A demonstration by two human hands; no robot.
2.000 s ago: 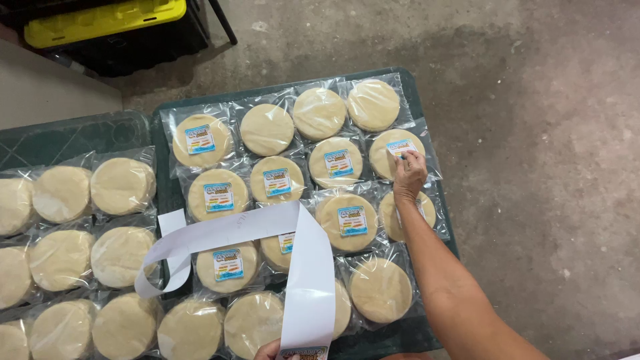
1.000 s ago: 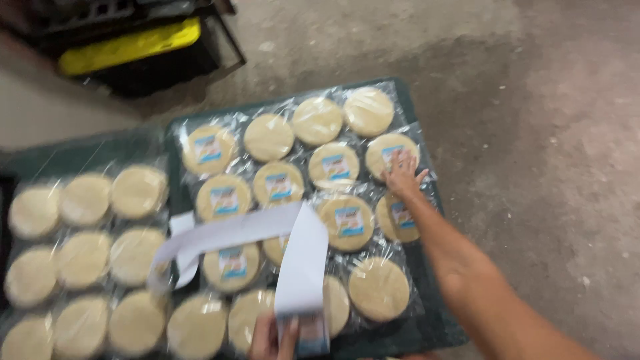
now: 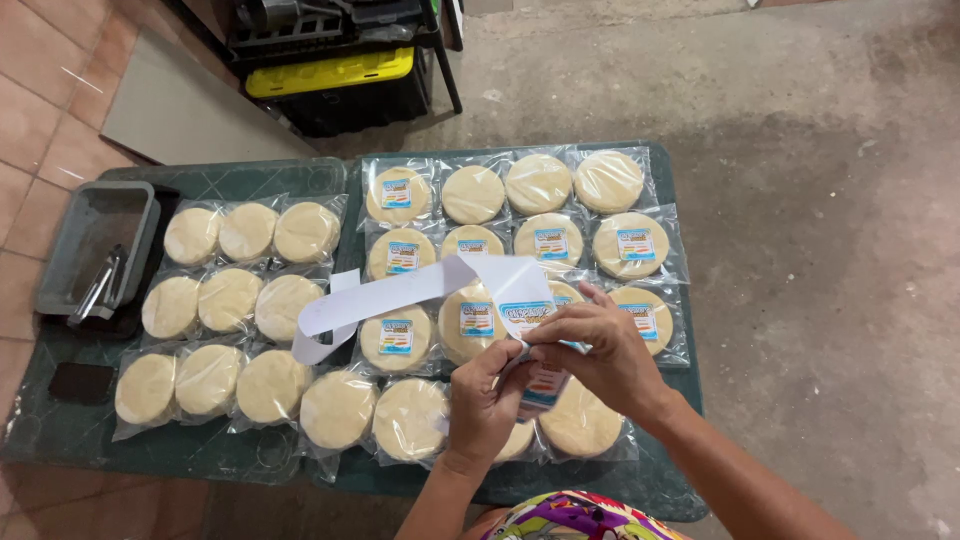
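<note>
My left hand grips a strip of printed adhesive labels over the near part of the right table. Against it, my right hand pinches the strip's edge or a label between thumb and fingers; which of the two is unclear. The pale backing paper loops away to the left. Beneath lie rows of clear plastic bags holding round, flat, pale dough discs. Several bags bear a blue and white label; others, such as the bagged discs in the far row, bear none. My hands hide some bags.
Two green plastic tables stand side by side. More bagged discs cover the left one, beside a grey tray with metal tongs. Beyond them stand a black rack and a black bin with a yellow lid.
My right hand has moved from a labelled bag at the right side to the label strip beside my left hand. The view has shifted, and more of the left table shows.
</note>
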